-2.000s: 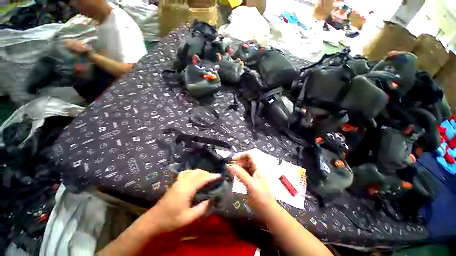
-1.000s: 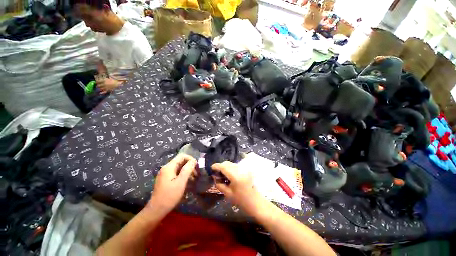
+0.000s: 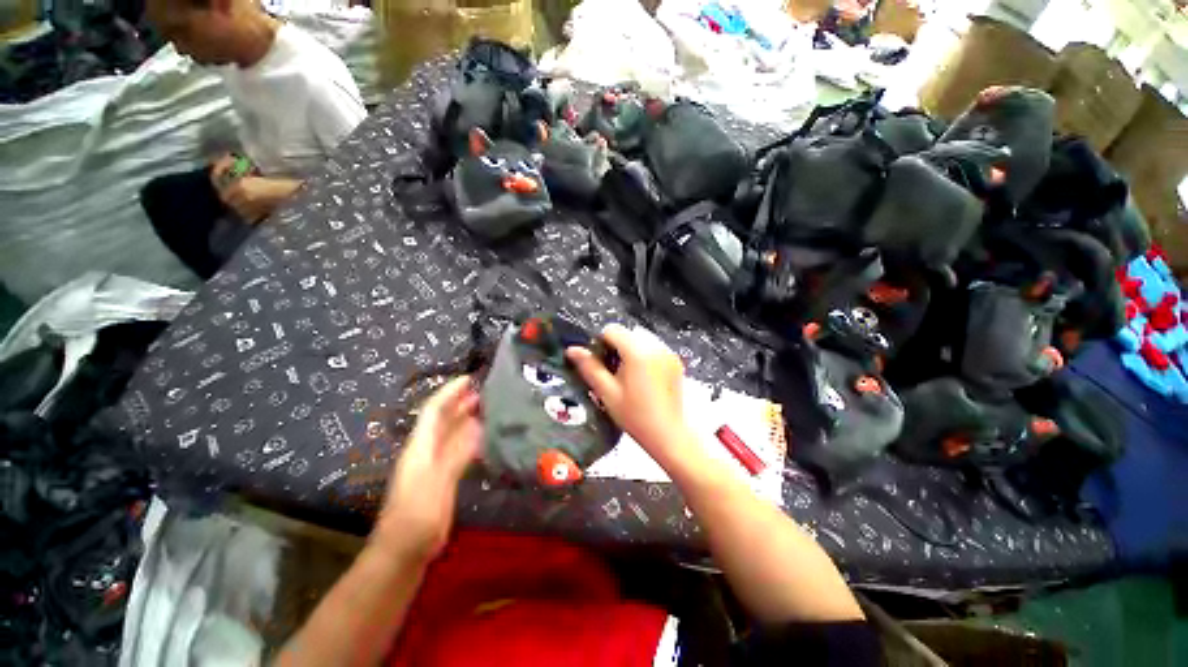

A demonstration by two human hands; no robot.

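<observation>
A grey plush bag (image 3: 521, 414) is held just above the near edge of the table, its face side toward me. White and dark eyes, an orange-red patch low down and an orange ear at the top show. My right hand (image 3: 635, 391) pinches the bag's top right edge. My left hand (image 3: 440, 450) is at the bag's left side with fingers partly spread; whether it grips the bag cannot be told. A dark strap trails behind the bag on the table.
White paper (image 3: 664, 437) with a red marker (image 3: 741, 450) lies right of the bag. A heap of grey bags (image 3: 834, 196) covers the table's back and right. A seated person (image 3: 293, 104) is at back left. A white sack (image 3: 196, 586) stands at lower left.
The bag's dark opening was between my hands; now its face is turned toward me and it hangs more upright. My right hand has moved up to its top edge.
</observation>
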